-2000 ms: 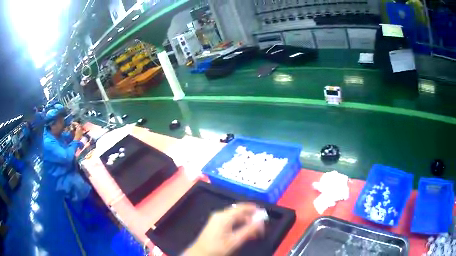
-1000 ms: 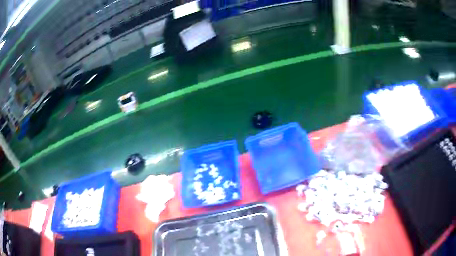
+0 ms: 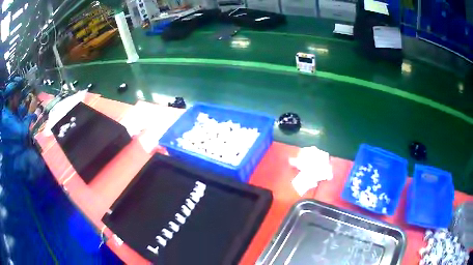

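A black tray (image 3: 136,196) lies in front of me, left of centre, with a single slanting row of white units (image 3: 179,216) on it. A stainless steel tray (image 3: 291,227) lies to its right, cut off by the lower edge, with clear plastic parts (image 3: 347,243) scattered inside. A heap of small white parts (image 3: 444,252) is at the lower right. Neither my left hand nor my right hand is in the picture.
Behind the black tray is a large blue tote (image 3: 258,150) of white parts. A crumpled white cloth (image 3: 312,168), a small blue bin (image 3: 379,176) with white pieces and an empty blue bin (image 3: 429,199) stand rightward. Another black tray (image 3: 93,142) and a person (image 3: 15,116) are at left.
The view swung right to the heap and has come back left. The hand seen over the black tray two seconds ago is gone, and the row of units there is now uncovered.
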